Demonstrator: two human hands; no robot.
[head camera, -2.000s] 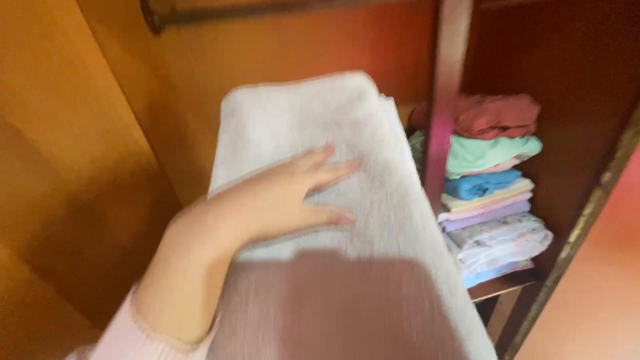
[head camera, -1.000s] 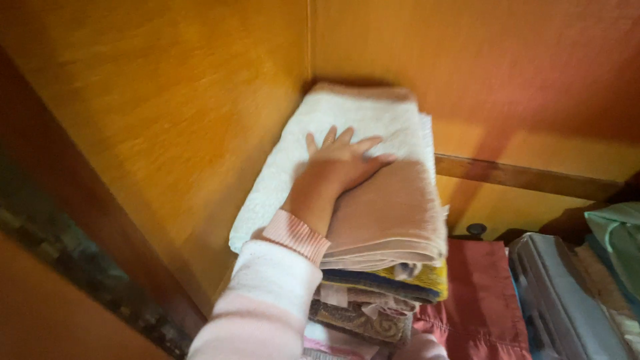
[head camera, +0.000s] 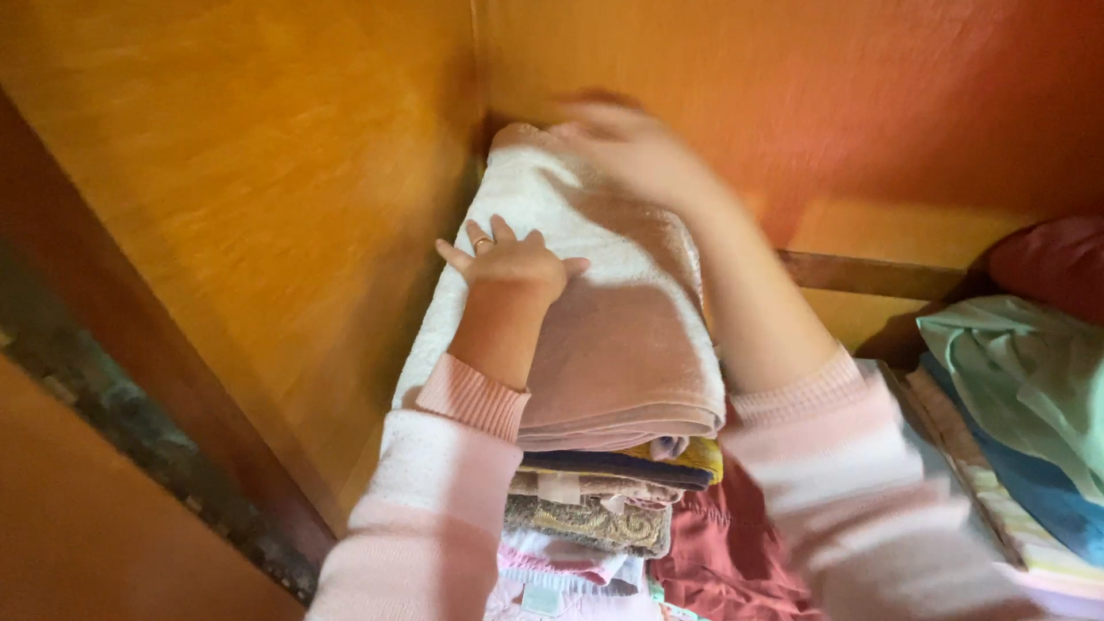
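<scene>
A folded white towel (head camera: 621, 345), partly in shadow, lies on top of a stack of folded cloths (head camera: 595, 517) in a wooden corner. My left hand (head camera: 513, 259), with a ring on one finger, rests on the towel's upper face with its fingers spread. At the towel's far edge is my right hand (head camera: 621, 138), blurred; whether its fingers grip the edge is not clear. Beneath the towel are yellow and dark blue, brown patterned, and pink and white cloths.
Wooden panels (head camera: 259, 172) meet behind the stack. A red cloth (head camera: 724, 552) lies to its right. Farther right is another pile with a green cloth (head camera: 1018, 371) and a dark red cloth (head camera: 1052, 259). A worn wooden edge (head camera: 155, 457) runs down the left.
The towel, seen close up two seconds ago, now lies on the stack. My right hand has come into view at its far edge, while my left hand stays spread on top. The view has turned.
</scene>
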